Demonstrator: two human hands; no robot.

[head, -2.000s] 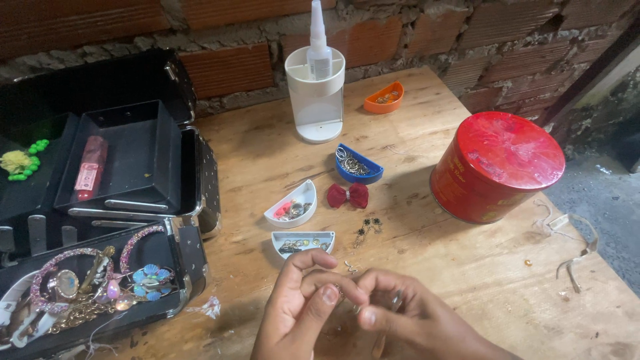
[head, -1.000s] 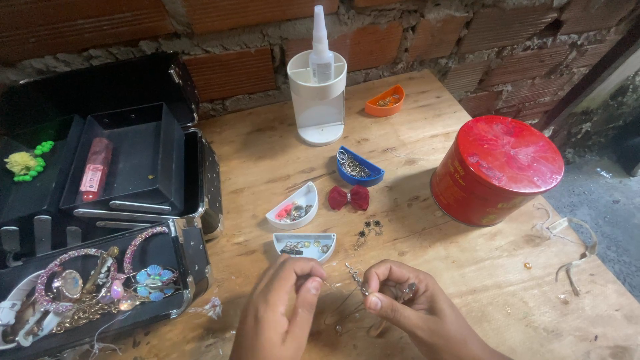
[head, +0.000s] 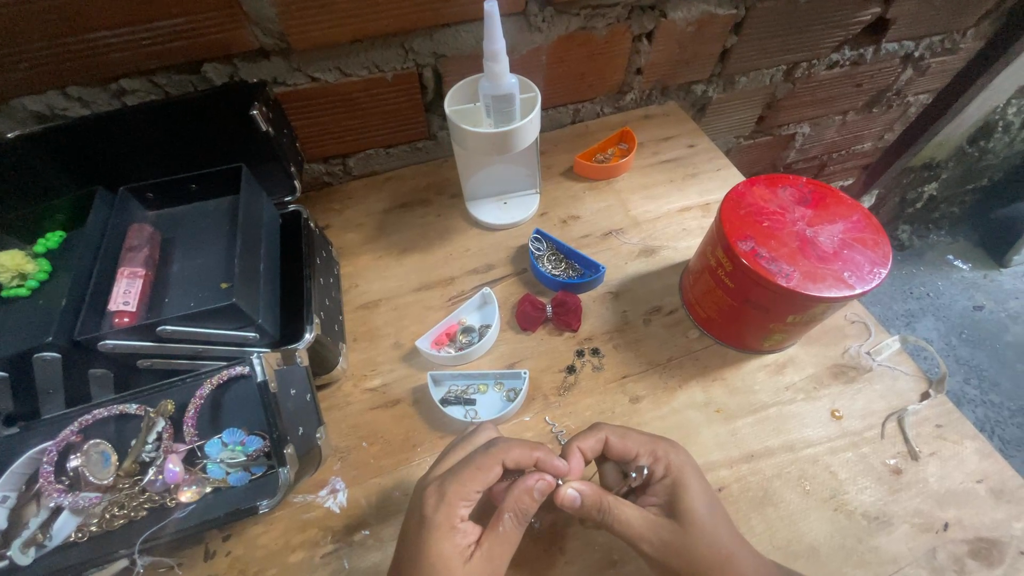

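Note:
Low in the head view, my left hand (head: 490, 500) and my right hand (head: 640, 488) meet at the fingertips, pinching a tiny metal jewellery piece (head: 560, 482) between them. More of the metal jewellery (head: 634, 478) sticks out from my right fingers. A squiggly metal piece (head: 555, 430) shows just beyond the fingertips. Above them lie a dark-beaded chain (head: 582, 368), a dark red bow (head: 549, 312), a pale half-round tray (head: 480, 408) of small findings, a white half-round tray (head: 480, 340) with pink and metal bits, and a blue one (head: 580, 280) full of metal pieces.
An open black case (head: 296, 416) with bracelets and jewellery stands at left. Toward the brick wall are a white holder (head: 496, 152) with a nozzle bottle (head: 499, 88) and an orange tray (head: 606, 164). At right are a red round tin (head: 768, 280) and a frayed strap (head: 912, 400).
One second ago my hands were apart, with metal jewellery showing at my right fingers. Now their fingertips are together around a small piece.

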